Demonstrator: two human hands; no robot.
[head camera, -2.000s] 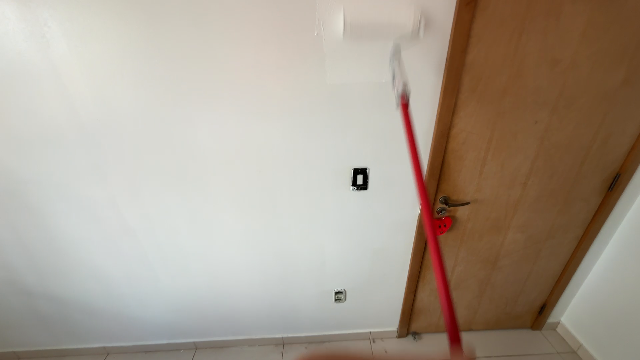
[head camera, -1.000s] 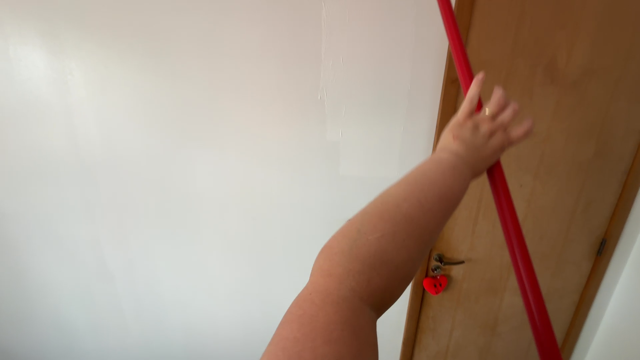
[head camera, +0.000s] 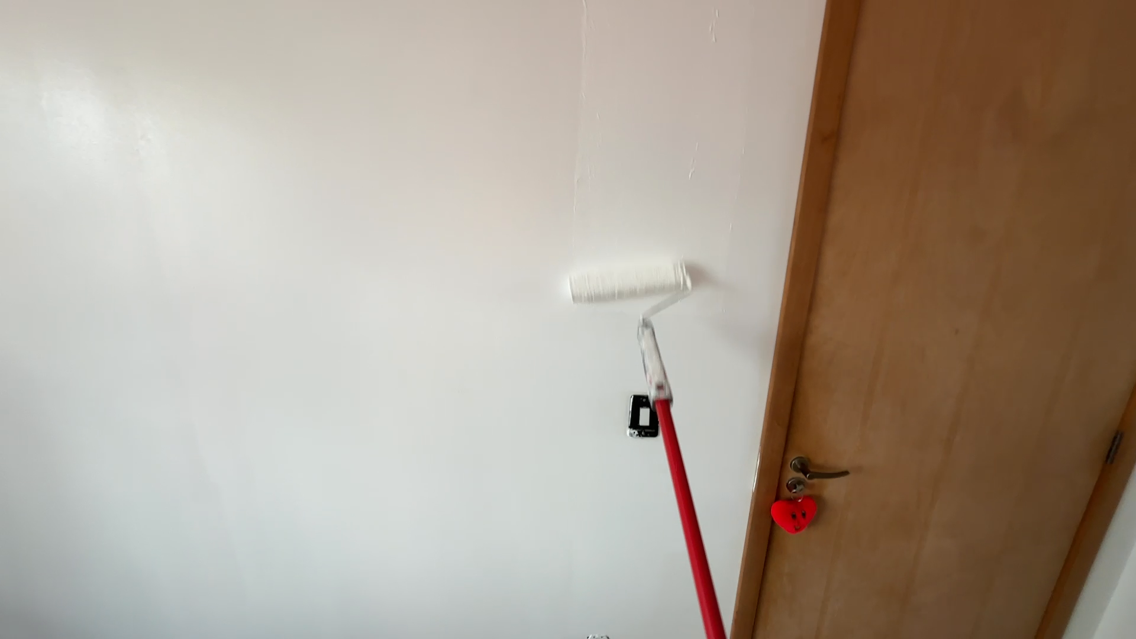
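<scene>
A paint roller (head camera: 628, 282) with a white sleeve lies level against the white wall (head camera: 355, 355), left of the door frame. Its wire arm runs to a paint-smeared handle (head camera: 654, 359), which is fixed on a red extension pole (head camera: 688, 515). The pole slants down to the right and leaves the view at the bottom edge. Neither my left hand nor my right hand is in view, so their hold on the pole is hidden. Raised wet-looking paint lines run down the wall above the roller.
Just left of the pole's top is a black switch box (head camera: 642, 416) without a cover plate. To the right stands a wooden door (head camera: 958, 311) in its wooden frame (head camera: 803, 266). It has a metal lever handle (head camera: 821, 470), and a red heart-shaped plush (head camera: 793, 514) hangs below it.
A second ago a hand with fingers spread was at the pole, and the roller was above the view. Now the roller is lower on the wall and in view, and the hand and arm are gone.
</scene>
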